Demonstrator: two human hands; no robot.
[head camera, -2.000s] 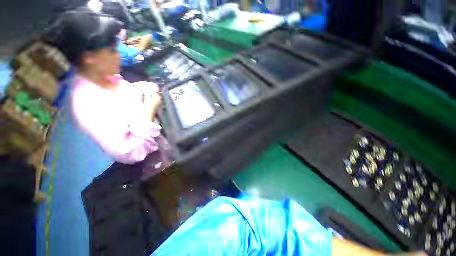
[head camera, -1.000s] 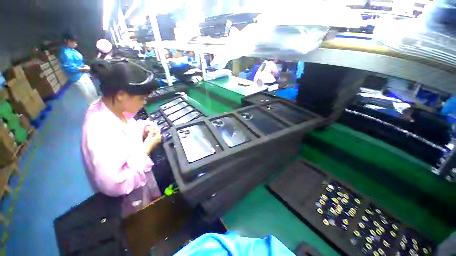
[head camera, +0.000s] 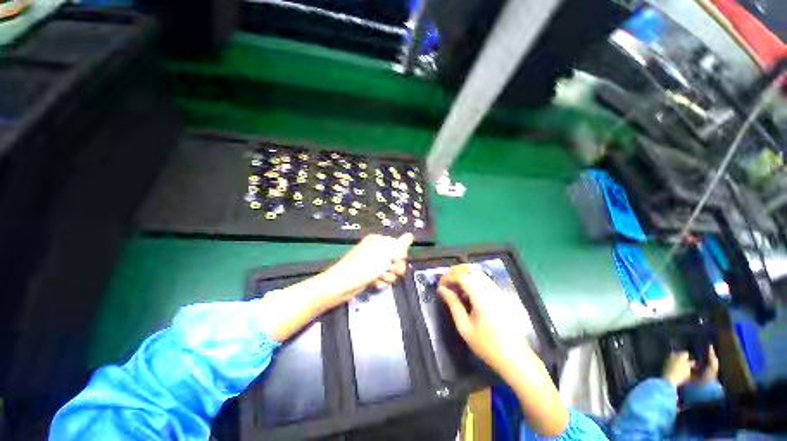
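A black foam phone tray (head camera: 337, 366) lies in front of me with four long pockets, a glossy slab in each. My left hand (head camera: 380, 260) is over the tray's far edge, above the second slab (head camera: 378, 349), fingers curled together. Whether it holds a small part cannot be seen. My right hand (head camera: 476, 310) is over the third slab (head camera: 429, 314), fingertips near its camera end (head camera: 429, 280); whether they hold anything is hidden. Behind, a flat black foam parts tray (head camera: 198, 185) holds many gold-ringed dark pieces (head camera: 341, 185).
A tall black foam stack (head camera: 78, 172) stands at the left. A pale metal post (head camera: 492, 82) rises behind the parts tray, with a small white fitting (head camera: 450, 186) at its foot. Blue bins (head camera: 634, 271) lie at the right. Another person's hands (head camera: 690, 366) show at lower right.
The view has swung right, away from the person in pink and the foam stack, to the phone tray. Both my hands and forearms are now in view.
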